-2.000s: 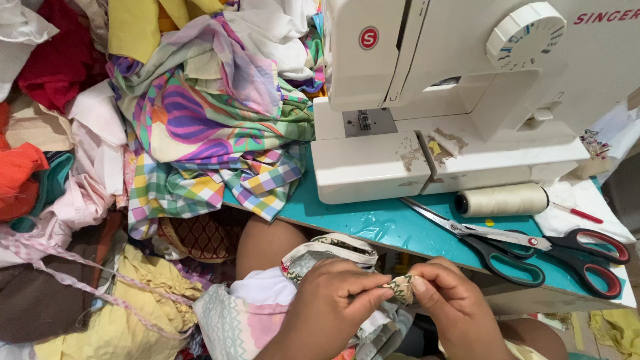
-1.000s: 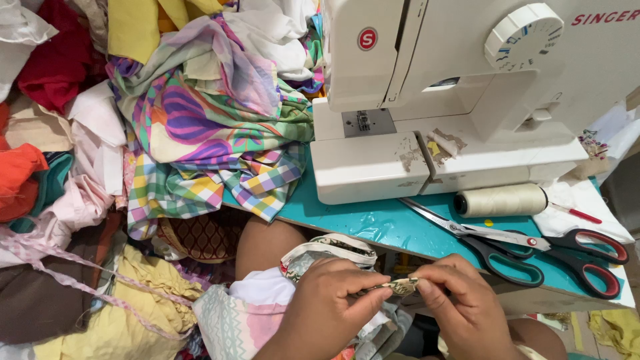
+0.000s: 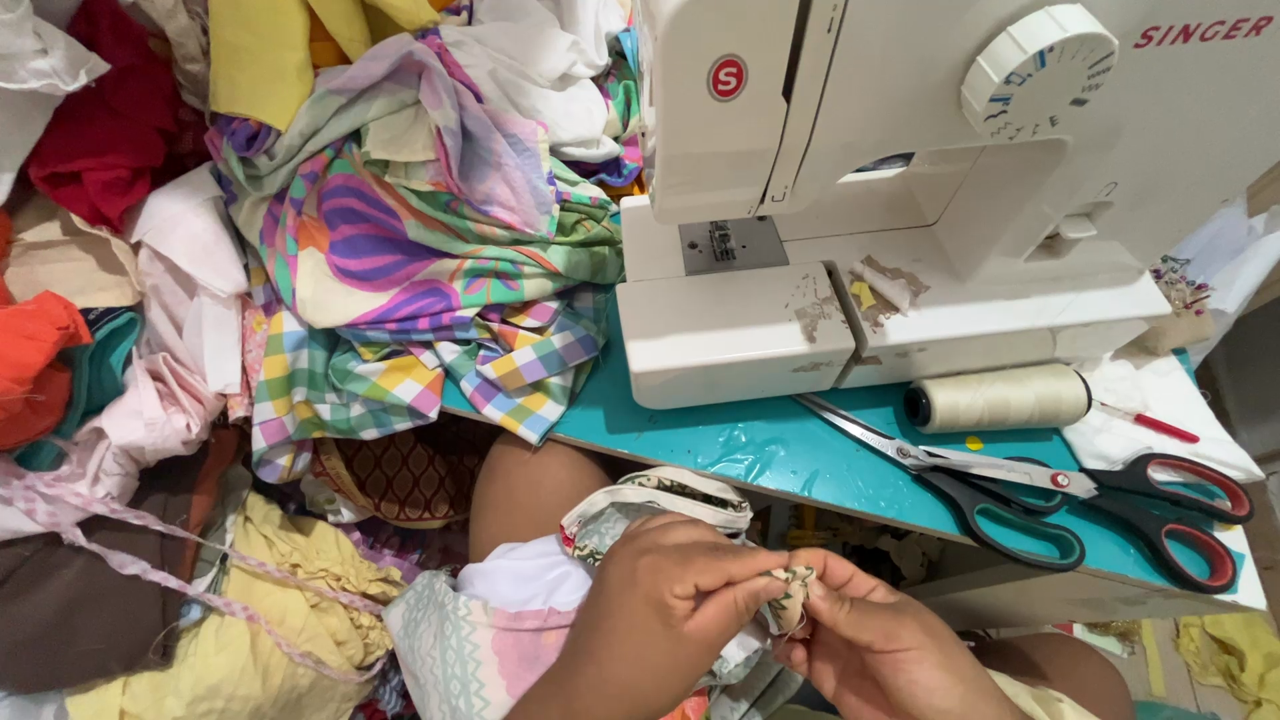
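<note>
My left hand (image 3: 670, 600) pinches a small folded piece of cream fabric with a dark leafy print (image 3: 790, 598) between thumb and fingertips. On the other side of that piece, my right hand (image 3: 880, 630) grips it too, the fingertips of both hands almost touching. A loose thread hangs below the fabric. Just behind my left hand lies a bundled printed cloth with a cream-bound edge (image 3: 655, 495). Pastel patterned fabric (image 3: 460, 640) and white cloth (image 3: 525, 575) rest over my lap, partly hidden by my left forearm.
A white Singer sewing machine (image 3: 740, 340) stands on the teal-covered table (image 3: 690, 430). Near its front right are a cream thread cone (image 3: 1000, 397), two pairs of scissors (image 3: 1065, 480) and a red-handled tool (image 3: 1165, 428). Heaped colourful fabrics (image 3: 400, 230) cover the left side. Pins (image 3: 1180, 285) stand at far right.
The small printed piece has been turned between my fingertips and now hangs lower, with its folded face showing. My right hand has shifted slightly. The machine and scissors have stayed put.
</note>
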